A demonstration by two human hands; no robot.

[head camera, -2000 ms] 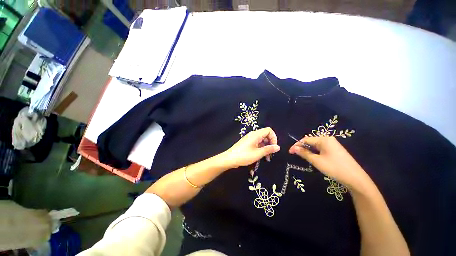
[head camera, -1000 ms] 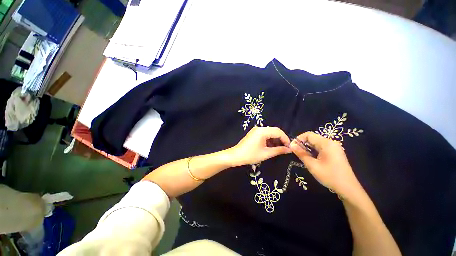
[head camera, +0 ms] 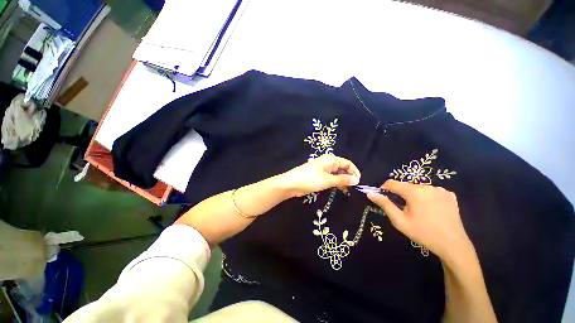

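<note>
The black garment (head camera: 271, 139) lies front up, its stand collar (head camera: 413, 112) at the top and pale gold embroidery (head camera: 334, 249) on the chest. My left hand (head camera: 325, 175) is over the front opening with thumb and fingertips pinched together; whether a thread or cloth is between them is too small to tell. My right hand (head camera: 422, 214) holds the thread snips (head camera: 369, 188), their silvery blades pointing left and reaching my left fingertips. The rest of the snips is hidden in my right hand.
The garment lies on a white table (head camera: 479, 57). A clipboard of papers (head camera: 183, 38) is at the upper left. The left sleeve (head camera: 142, 148) hangs over an orange-red crate (head camera: 101, 158) at the table's left edge. Green floor (head camera: 120, 246) shows beyond it.
My hands first came together at the front opening. Since then my right hand has turned and moved slightly right, showing the snips' blades. My left hand has shifted slightly left.
</note>
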